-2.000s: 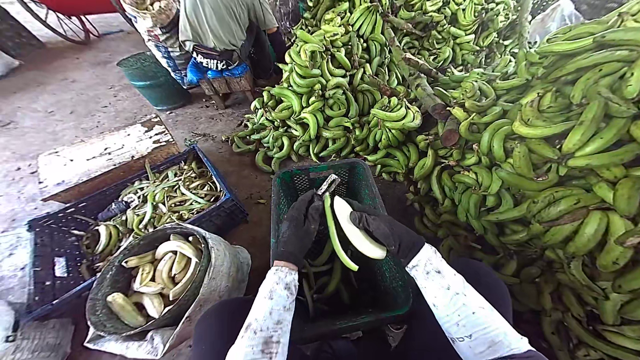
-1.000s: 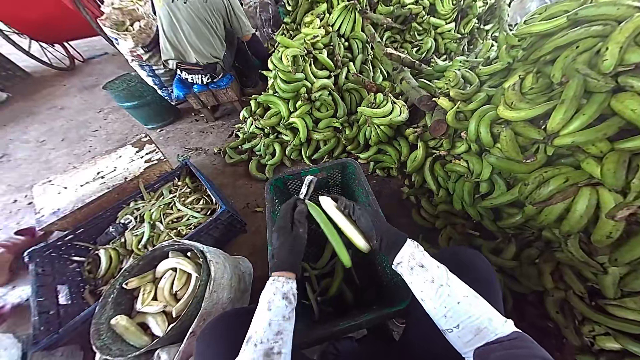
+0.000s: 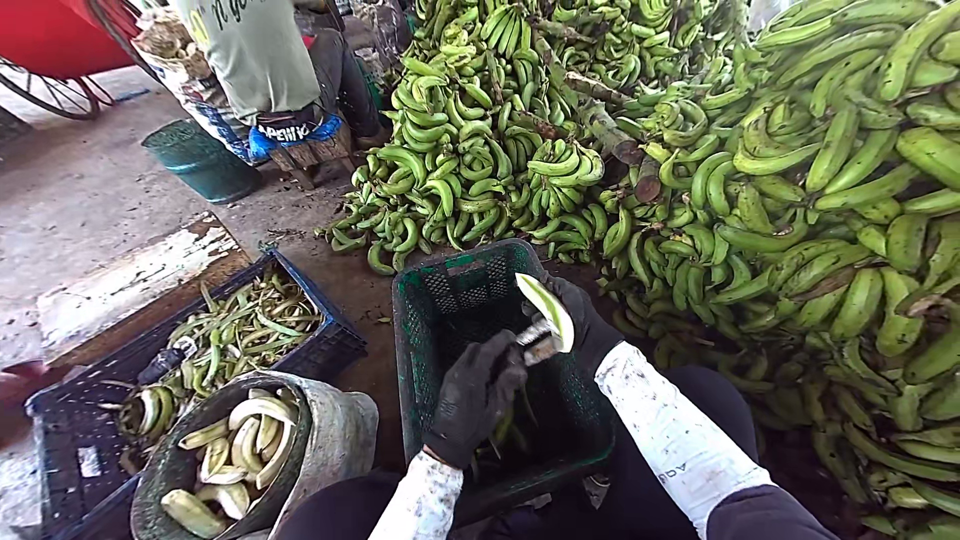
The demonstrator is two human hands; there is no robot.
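My left hand (image 3: 476, 394), in a black glove, holds a metal peeling tool (image 3: 536, 341) against a partly peeled plantain (image 3: 551, 311). My right hand (image 3: 585, 319), also gloved in black, grips the plantain, whose pale flesh shows beside a strip of green peel. Both hands are above a green plastic crate (image 3: 420, 360) between my knees. Some green peels lie in the crate's dark bottom, partly hidden by my left hand.
Green plantains (image 3: 465, 150) heap ahead and right. At left, a bucket (image 3: 337, 427) holds peeled plantains (image 3: 251, 442); beside it a blue crate (image 3: 75, 450) contains peels (image 3: 247, 322). A green tub (image 3: 202, 161) stands near a seated person (image 3: 262, 60).
The plantain has been turned in my right hand, its tip now pointing up and left. The long green strip seen hanging beside it earlier no longer shows there. My left hand is lower.
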